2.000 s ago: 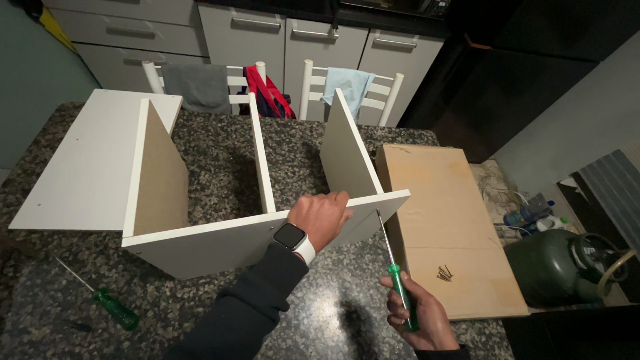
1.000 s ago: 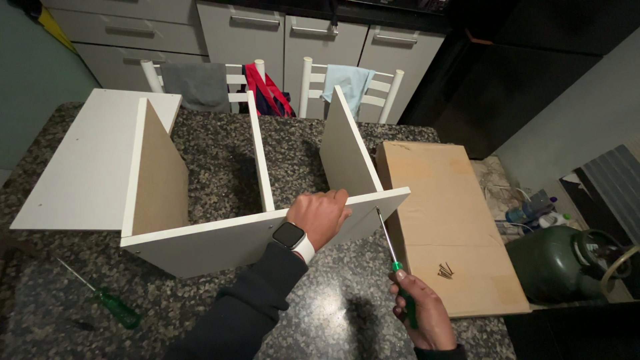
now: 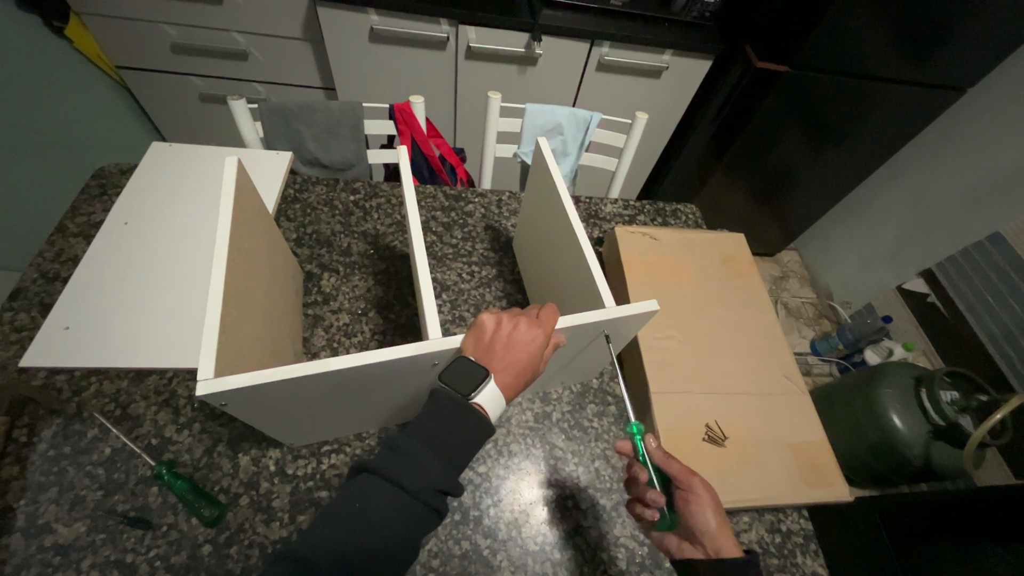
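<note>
My left hand (image 3: 516,346), with a watch at the wrist, grips the top edge of a long white board (image 3: 344,396). Three white panels stand behind that board: one at the left (image 3: 260,280), a narrow one in the middle (image 3: 418,248) and one at the right (image 3: 560,232). In my right hand (image 3: 680,496) is a green-handled screwdriver (image 3: 638,436); its tip meets a screw spot near the board's right end. Another green-handled screwdriver (image 3: 188,490) lies at the left on the granite table.
A loose white board (image 3: 136,264) lies at the back left. Several screws (image 3: 715,434) rest on a cardboard box (image 3: 720,336) at the right. Beyond the granite tabletop (image 3: 496,480) stand two white chairs (image 3: 492,144) with cloths; a green gas cylinder (image 3: 880,424) is at the right.
My right hand's fingers have shifted their hold on the screwdriver's handle. My left hand and the white boards have stayed in place.
</note>
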